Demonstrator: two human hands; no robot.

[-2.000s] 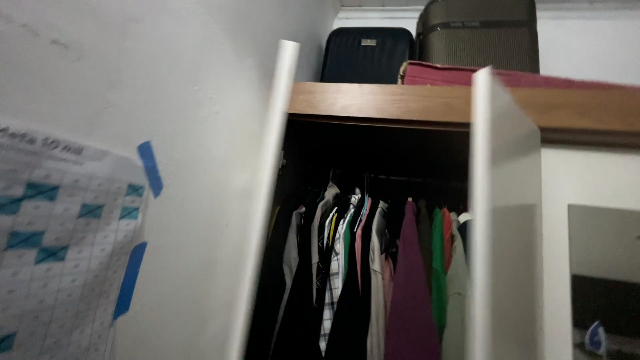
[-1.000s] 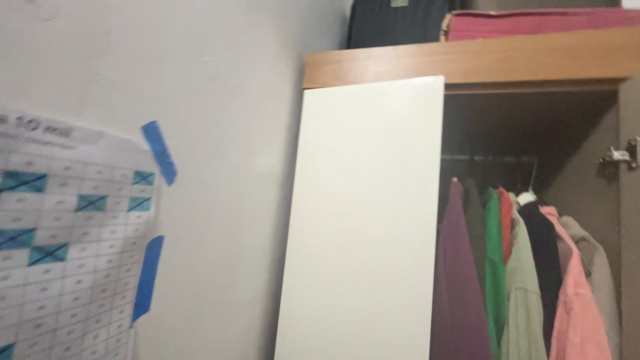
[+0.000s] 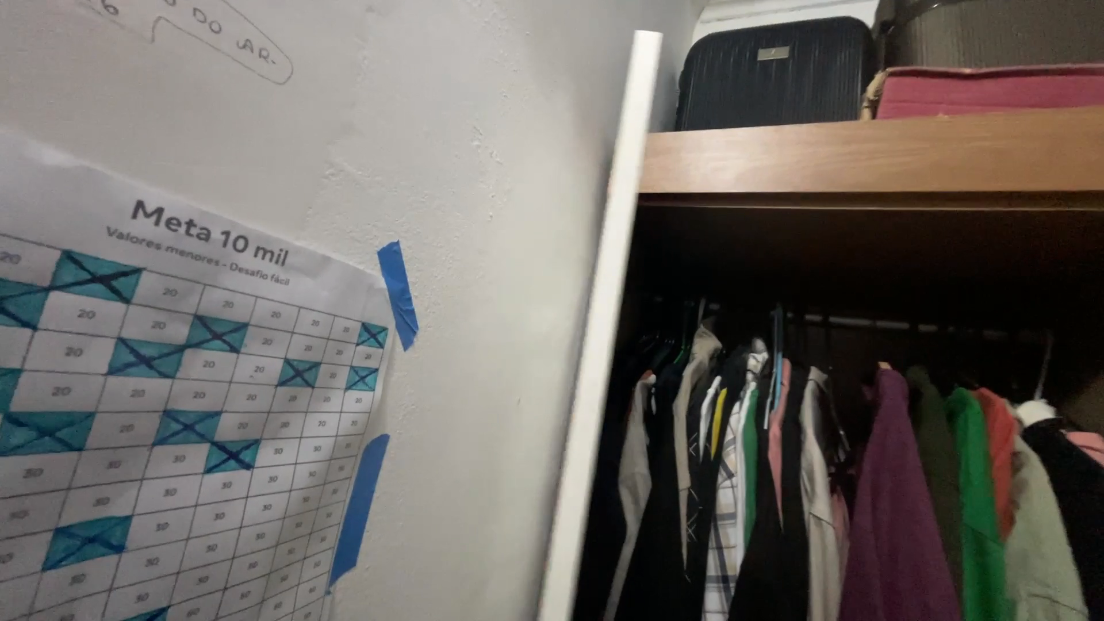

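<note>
Neither my left hand nor my right hand shows in the head view, so what they hold or touch is hidden. A wardrobe stands open at the right, its white left door (image 3: 601, 345) swung out and seen edge-on. Inside, several garments hang from a rail (image 3: 854, 323), among them a purple garment (image 3: 897, 500), a green one (image 3: 979, 492), a pale green one (image 3: 1039, 517) and a white checked one (image 3: 724, 509).
A dark ribbed suitcase (image 3: 776, 82) and a pink box (image 3: 992, 90) rest above the wardrobe's wooden top board (image 3: 862, 159). On the left wall (image 3: 466, 345), a printed grid chart (image 3: 198, 388) with crossed-out teal cells is held by blue tape (image 3: 398, 295).
The white left door covered part of the wardrobe one second ago; now it stands open, edge-on. The right door, seen two seconds ago, is out of view.
</note>
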